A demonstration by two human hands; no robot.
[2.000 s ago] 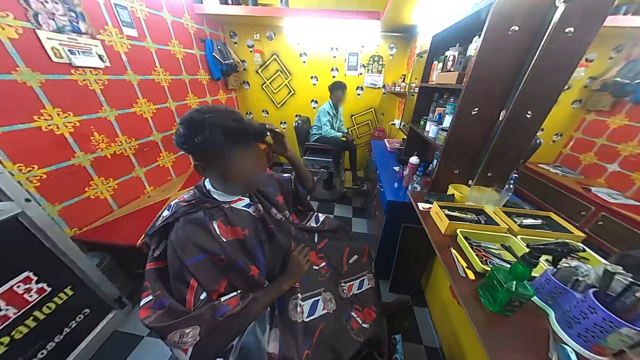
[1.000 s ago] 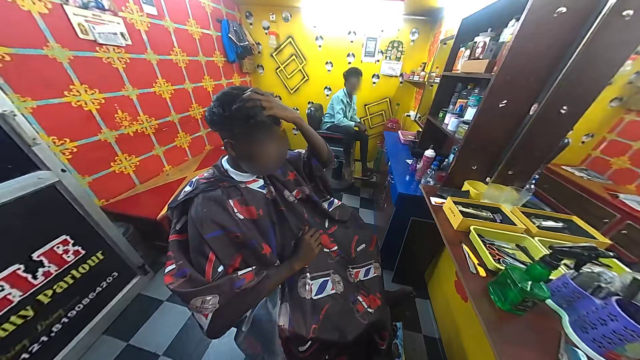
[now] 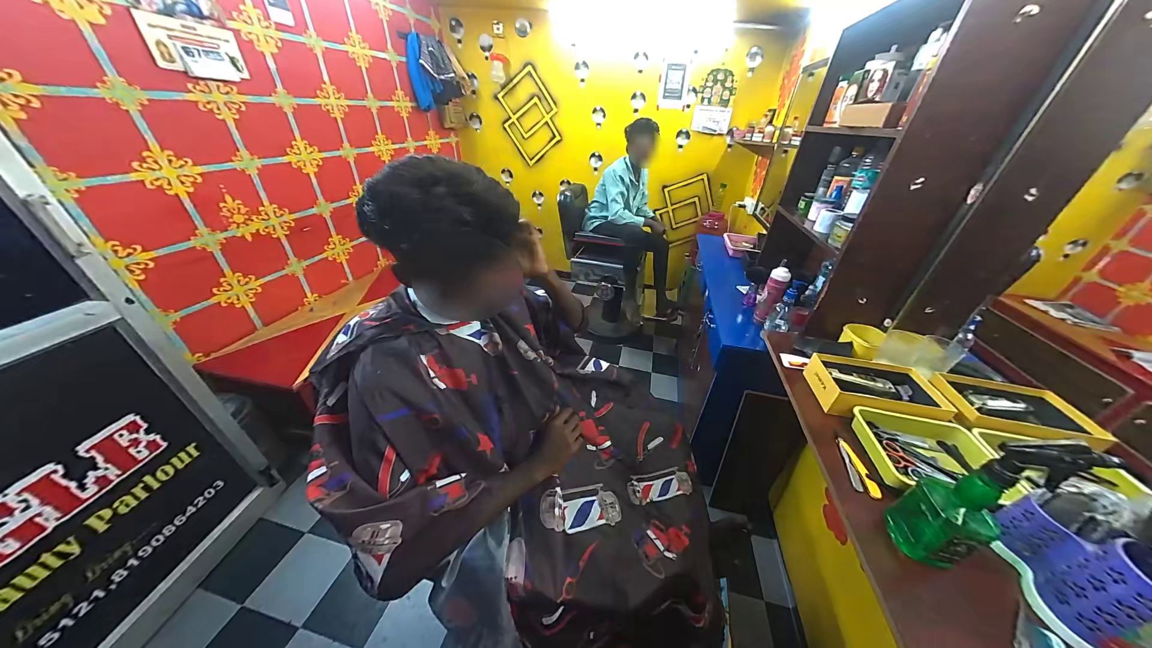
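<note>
Neither my left hand nor my right hand is in view. In front of me a person sits draped in a dark barber's cape (image 3: 504, 396) printed with barber poles and red shapes. One of that person's hands (image 3: 560, 439) rests on the cape at the chest; the other (image 3: 533, 247) is raised beside the head. On the brown counter at the right, a green spray bottle (image 3: 940, 520) stands near a yellow-handled razor (image 3: 862, 470). Scissors (image 3: 903, 457) lie in a yellow-green tray (image 3: 866, 432). Behind the tray sits a yellow box (image 3: 823, 389) holding a hair clipper (image 3: 868, 382).
Purple baskets (image 3: 1035, 549) stand at the counter's near right. A pink bottle (image 3: 774, 286) is on the blue cabinet (image 3: 727, 265). Another person (image 3: 621, 198) sits on a barber chair (image 3: 576, 216) at the back. A framed signboard (image 3: 90, 450) stands at left.
The caped person's raised hand went from beside the head onto the hair and is now down beside the face. The other hand stays at the chest.
</note>
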